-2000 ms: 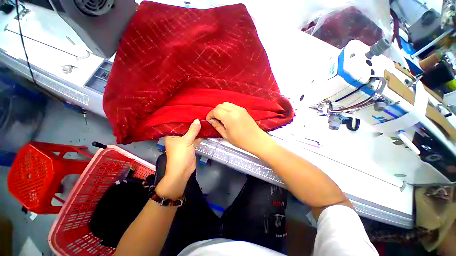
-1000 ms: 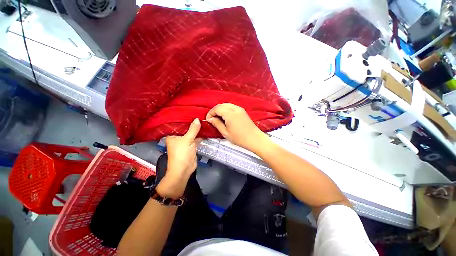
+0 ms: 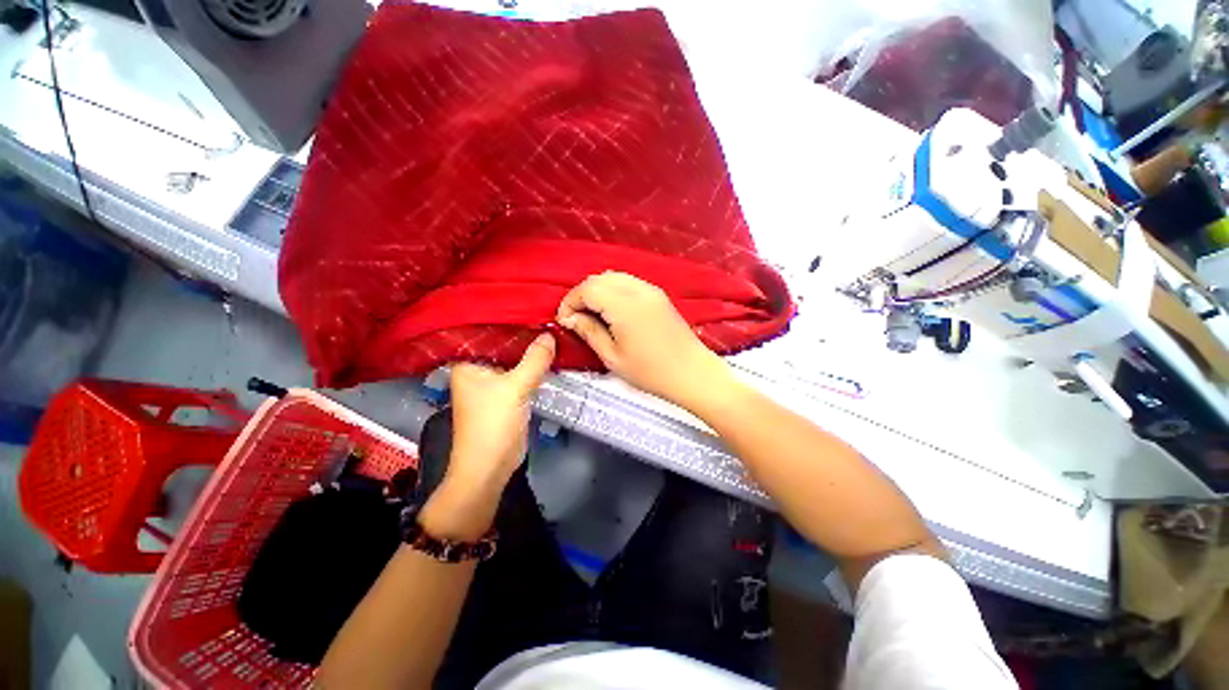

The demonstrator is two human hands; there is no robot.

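A dark-red patterned fabric piece (image 3: pixel 539 135) with pale crossing lines lies on the white table. Its near edge is opened, showing a brighter red lining (image 3: pixel 472 299). My left hand (image 3: pixel 496 404) grips the near edge, thumb on top and the other fingers hidden under the cloth. My right hand (image 3: pixel 627 328) is just right of it, thumb and forefinger pinched at the cloth's edge near my left thumb. Whether a needle or thread is between the fingertips is too small to tell. A slim pink and blue tool (image 3: pixel 838 386) lies right of the cloth.
The table's ruler-marked edge (image 3: pixel 674 442) runs above my lap. A white sewing machine (image 3: pixel 964 223) stands at right, a grey machine (image 3: pixel 263 61) at upper left. A pinkish-red basket (image 3: pixel 202 580) with a black item and a red stool (image 3: pixel 88 472) are at lower left. A clear bag (image 3: pixel 930 68) is behind.
My left thumb has shifted slightly right, closer to my right fingertips. My right hand stays almost in place at the edge. The cloth has barely moved.
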